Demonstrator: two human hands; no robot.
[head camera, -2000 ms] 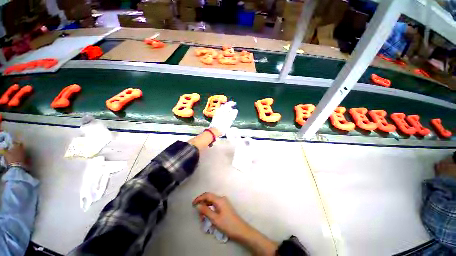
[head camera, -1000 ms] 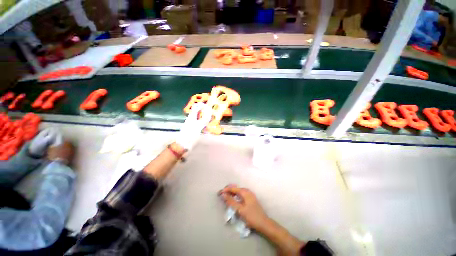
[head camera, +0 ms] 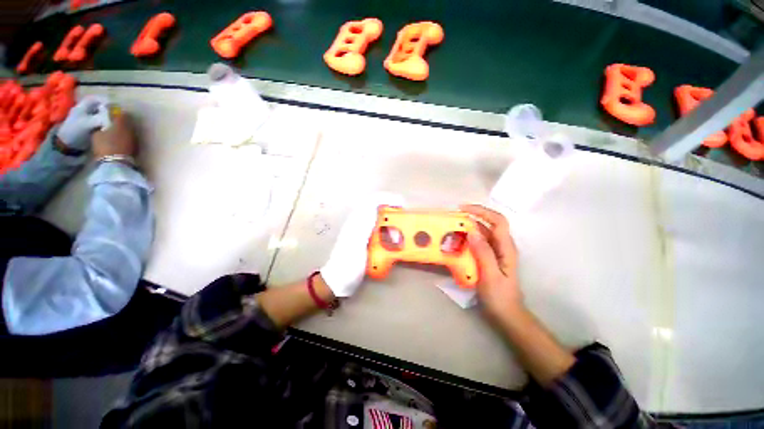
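Observation:
An orange controller grip shell [head camera: 423,239] is held level above the whitish bench, its two handles towards me and its round openings facing up. My left hand [head camera: 352,251], in a white glove, grips its left end. My bare right hand [head camera: 496,258] holds its right end, thumb on the upper face. A white cloth [head camera: 457,292] shows below the shell beside my right hand. The fingers under the shell are hidden.
The green conveyor [head camera: 503,63] carries spaced orange shells. A translucent bottle [head camera: 549,155] stands ahead right, another bottle [head camera: 224,84] ahead left. A neighbour's gloved hand [head camera: 82,124] and sleeves are at left, beside piled orange shells [head camera: 29,117]. A metal post [head camera: 712,109] stands at right.
My left hand has come back from the belt with a shell, and my right hand has moved up to hold its other end. The view has tilted down towards the bench.

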